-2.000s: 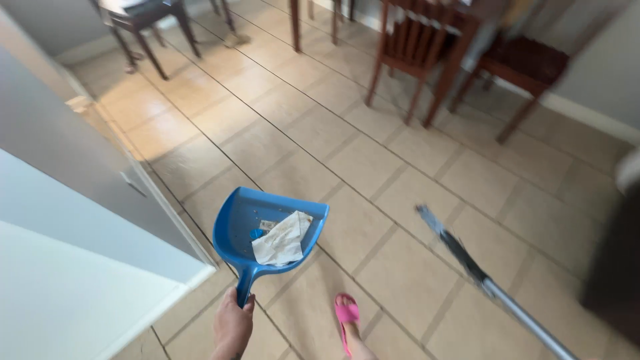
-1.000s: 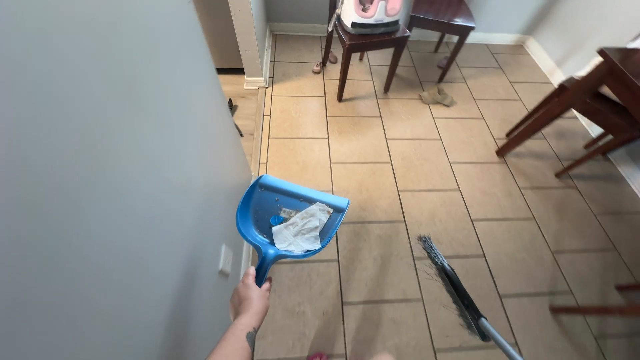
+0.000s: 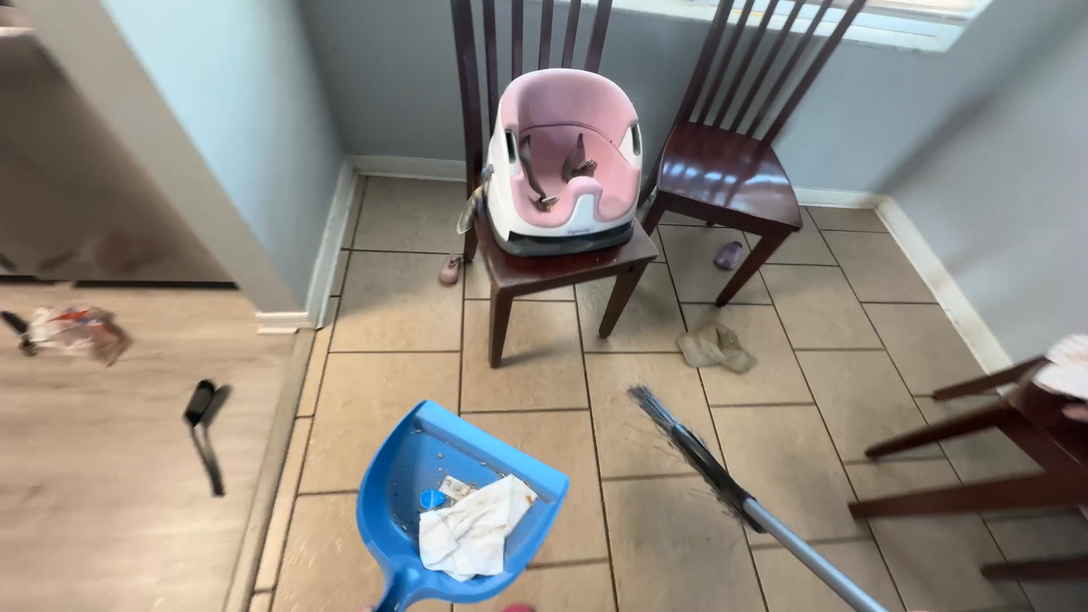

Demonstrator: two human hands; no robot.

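Note:
A blue plastic dustpan is held out at the lower middle, its handle running off the bottom edge. Just a sliver of my left hand shows at that handle. In the pan lie a crumpled white paper towel, a blue cap, a small printed scrap and crumbs. To the right, a broom with dark bristles and a grey pole slants from the middle down to the bottom edge. The hand on the pole is out of frame, apart from a possible trace at the bottom.
A pink and white booster seat rests on a dark wooden chair, with another chair beside it. A beige cloth-like item, a pink shoe and a purple shoe lie on the tiles. A black-handled utensil lies left.
The view has swung toward the chairs and the wood floor at left. The dustpan, with the towel still in it, now sits lower in view, and my left hand has nearly left the frame.

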